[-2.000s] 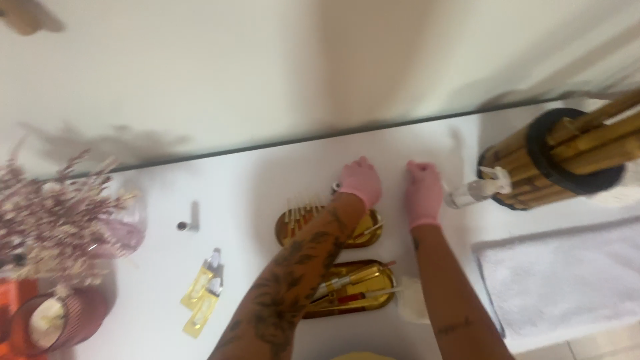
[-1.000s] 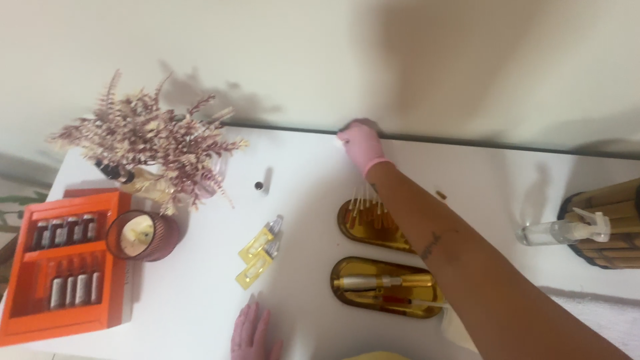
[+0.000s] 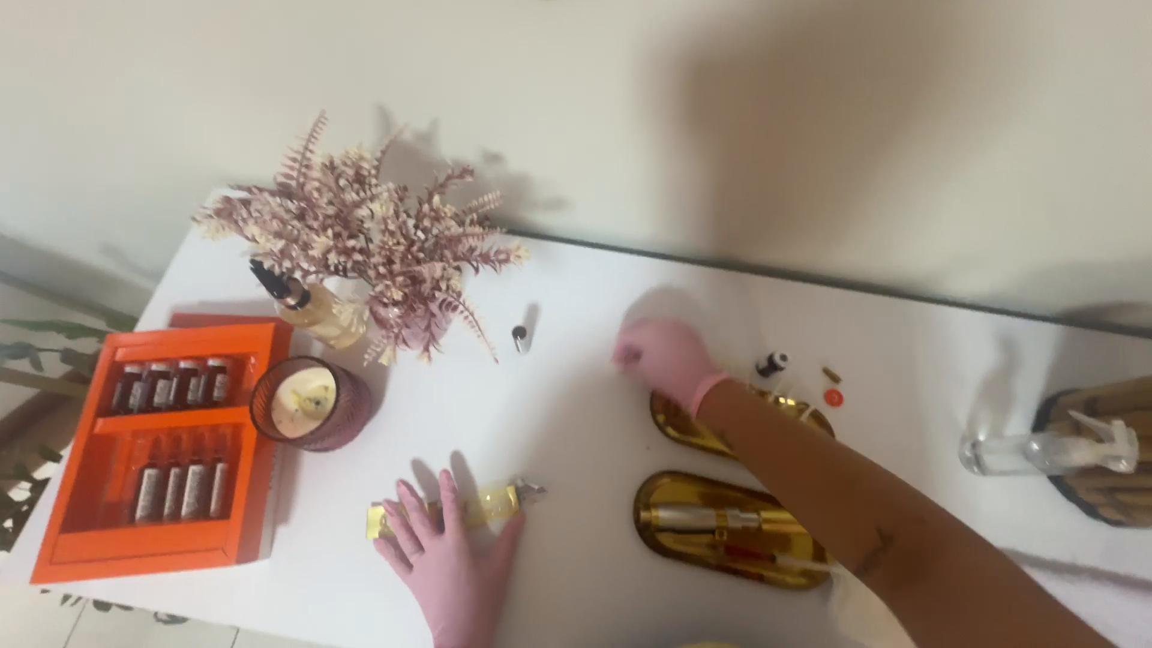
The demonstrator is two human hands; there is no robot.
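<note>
My left hand, in a pink glove, lies palm down with fingers spread over a yellow sachet with a silvery end, partly covering it. My right hand, also gloved, is curled above the left end of a gold oval tray; whether anything is inside its fingers is hidden. My forearm covers much of that tray. Below it, a second gold oval tray holds a silver and gold pen-like tool. A small dark bottle, an orange-red ring-like piece and a small brown piece lie beyond my right forearm.
An orange box of several small vials stands at left, beside a candle in a ribbed glass, a pump bottle and dried-looking flowers. A tiny dark-topped piece lies mid-table. A clear spray bottle and a bamboo-like holder are at right.
My left hand has moved up over the yellow sachets. My right hand has come away from the table's back edge toward the upper gold tray.
</note>
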